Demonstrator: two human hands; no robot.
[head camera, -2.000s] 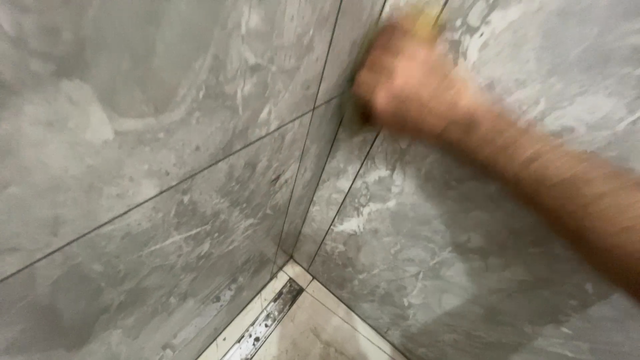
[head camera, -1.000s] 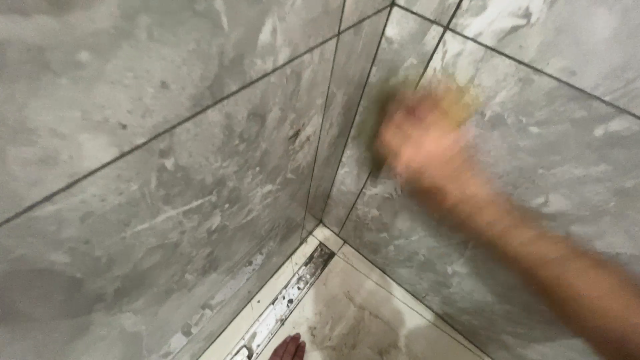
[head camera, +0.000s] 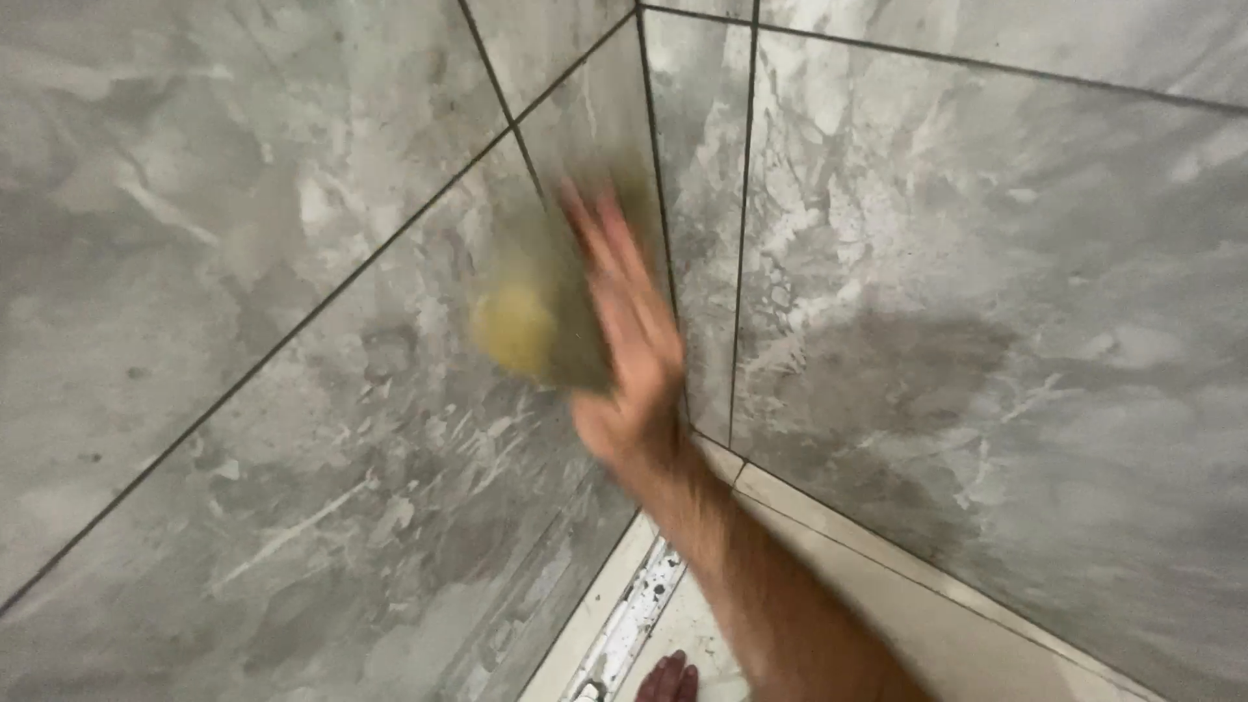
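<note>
My right hand (head camera: 629,322) reaches in from the bottom right, its fingers stretched upward and blurred by motion. It presses a blurred yellow and olive-green sponge or pad (head camera: 517,327) against the grey marbled tile of the left wall (head camera: 292,409), just left of the corner. The palm and fingers cover the pad's right side, so its full shape is hidden. My left hand is not in view.
The right tiled wall (head camera: 975,292) meets the left one at a vertical corner joint. Below lie a pale tiled floor (head camera: 877,575) and a metal linear drain (head camera: 629,619) along the left wall. What look like toes (head camera: 668,680) show at the bottom edge.
My right hand, with the pad, has gone from the right wall beside the corner across to the left wall. The view has shifted too.
</note>
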